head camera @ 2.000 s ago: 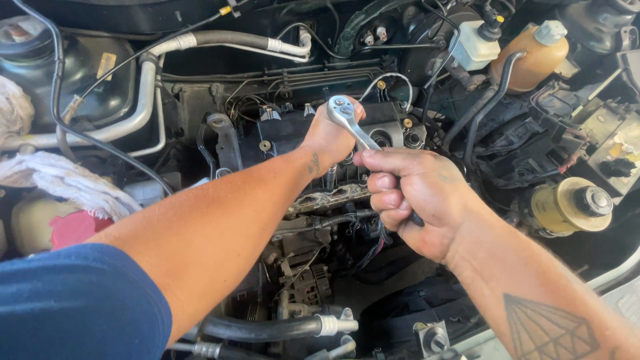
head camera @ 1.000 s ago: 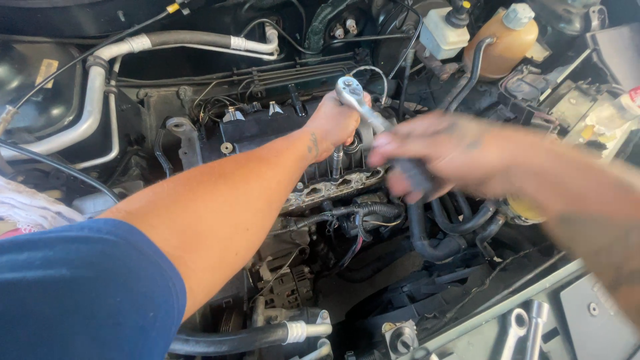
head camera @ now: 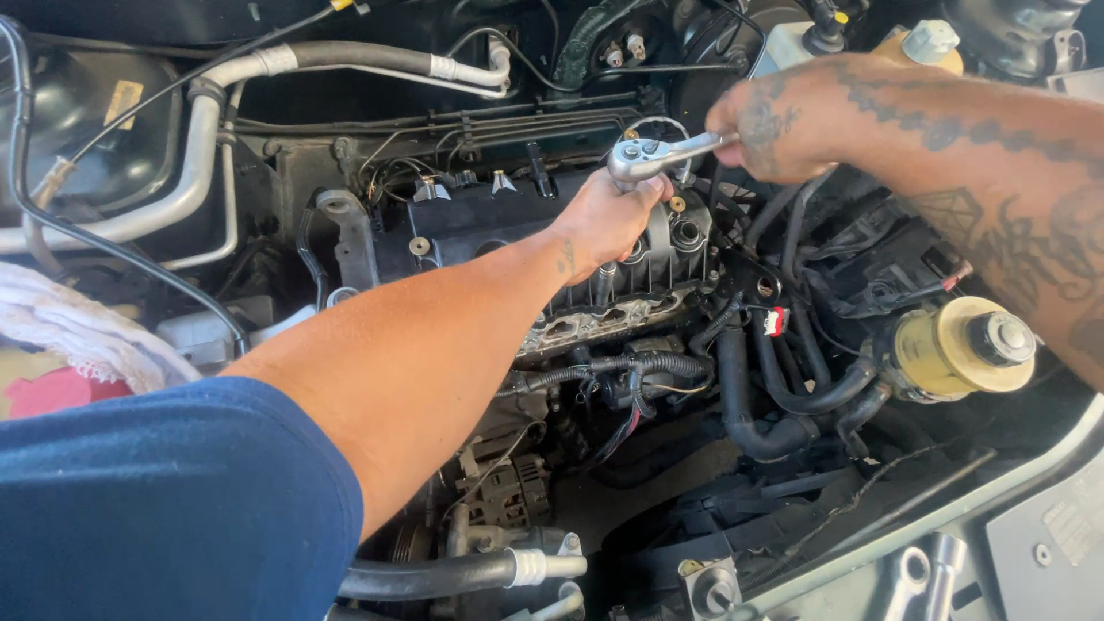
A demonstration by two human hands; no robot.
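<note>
A chrome ratchet wrench [head camera: 649,159] lies across the top of the black engine cover [head camera: 492,216], its round head toward the middle of the view. My left hand [head camera: 614,216] is closed just under the ratchet head, around the upper part of the tool. An extension with a socket [head camera: 605,283] shows below that hand, by the cylinder head's open ports [head camera: 565,329]. My right hand [head camera: 759,129] grips the ratchet's handle at the upper right; most of the handle is hidden in the fingers.
Right of the engine are black hoses [head camera: 742,388] and a yellowed reservoir [head camera: 966,349]. A white cloth [head camera: 78,319] lies at the left. Metal pipes [head camera: 198,164] run at upper left. A wrench [head camera: 907,580] and a socket tool [head camera: 945,573] rest on the front edge. An alternator [head camera: 509,492] sits low.
My right hand has swung the ratchet handle from the near right side up and away to the far right. My left hand has stayed at the ratchet head.
</note>
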